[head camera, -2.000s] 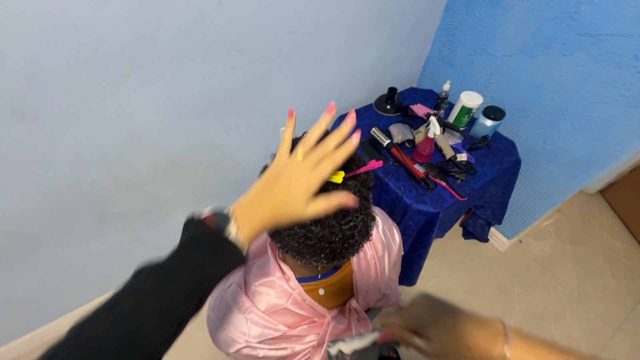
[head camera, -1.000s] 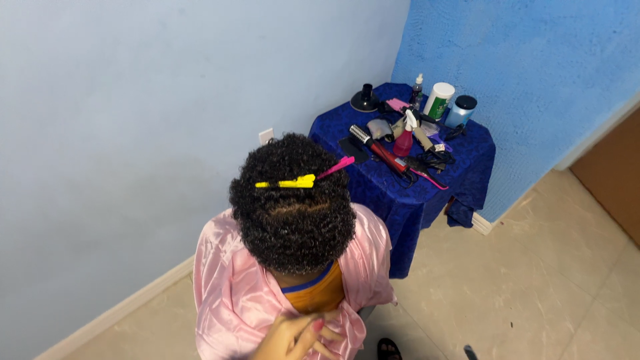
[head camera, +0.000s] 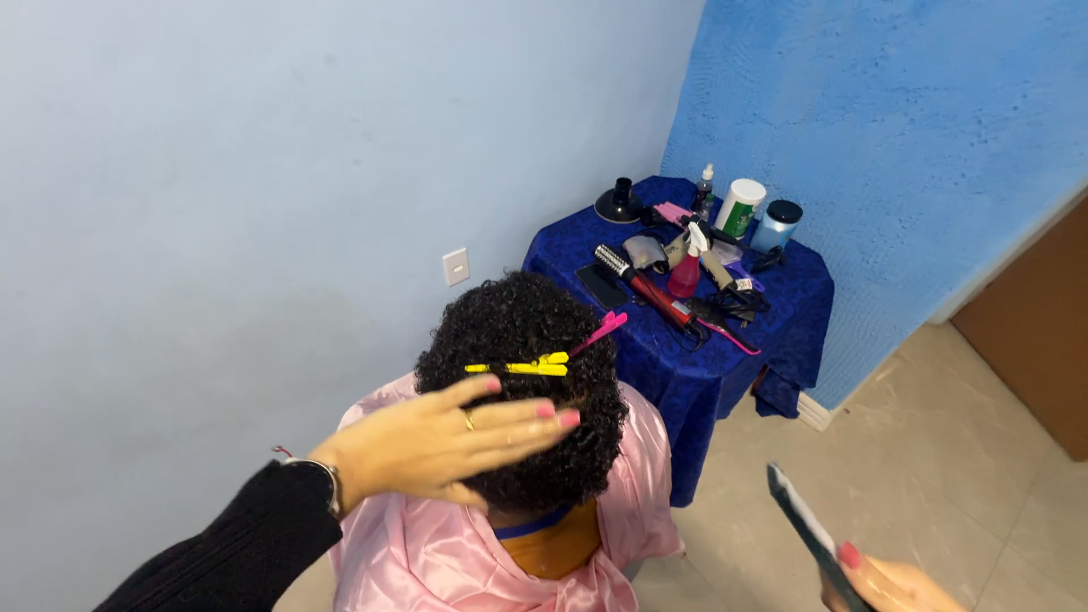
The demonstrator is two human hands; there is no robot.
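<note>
A seated person, seen from behind, has short dark curly hair (head camera: 518, 323) and wears a pink satin cape (head camera: 408, 552). A yellow hair clip (head camera: 537, 368) lies across the back of the head, and a pink hair clip (head camera: 600, 331) sits to its right. My left hand (head camera: 442, 438) is spread flat over the lower back of the hair, holding nothing. At the lower right, away from the head, my right hand (head camera: 892, 586) grips a dark flat tool (head camera: 803, 523) with white cream along its edge; its exact kind cannot be told.
A side table with a blue cloth (head camera: 680, 374) stands right of the person. On it are a red hot-air brush (head camera: 650, 293), a pink spray bottle (head camera: 687, 265), a white jar (head camera: 739, 208), a blue jar (head camera: 776, 226), a black diffuser (head camera: 620, 204) and a phone (head camera: 602, 286). Walls stand behind.
The right hand, out of view one second ago, now shows at the lower right with the cream-covered tool. The left hand is now over the back of the hair.
</note>
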